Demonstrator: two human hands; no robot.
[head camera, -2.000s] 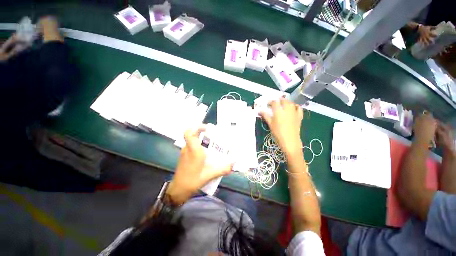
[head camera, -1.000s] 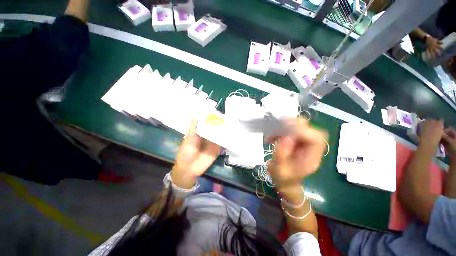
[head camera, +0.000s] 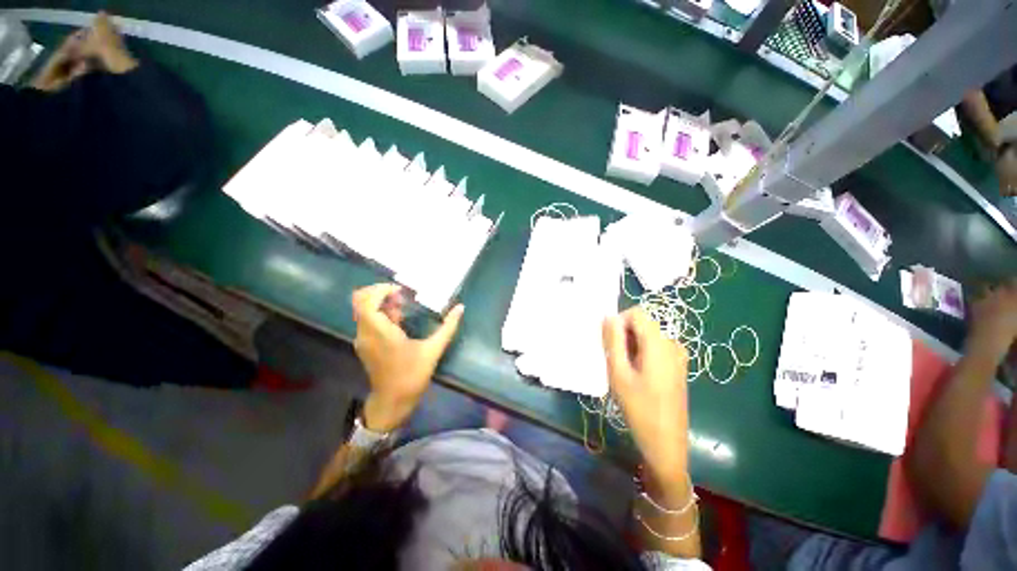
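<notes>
White erected cartons stand in an overlapping row (head camera: 362, 212) at left, their pointed flaps making a sawtooth edge. My left hand (head camera: 399, 355) is at the row's near end, thumb and fingers apart, with nothing visible between them. Flat carton blanks (head camera: 563, 292) lie in a pile in front of me. My right hand (head camera: 649, 385) is at the pile's right edge with curled fingers; whether it pinches a blank is hidden. Plain white inserts (head camera: 658, 248) lie in a low stack beside the grey post.
Rubber bands (head camera: 686, 323) lie tangled right of the blanks. Another blank stack (head camera: 844, 374) is beside a red mat (head camera: 906, 491). Purple-panel cartons (head camera: 636, 145) stand beyond the white stripe (head camera: 446, 121). A grey post (head camera: 825, 139) slants across the right. People sit on both sides.
The white piece held between my hands a second ago is gone from them. My left hand has moved to the carton row's end, my right hand down to the blanks. The view has shifted.
</notes>
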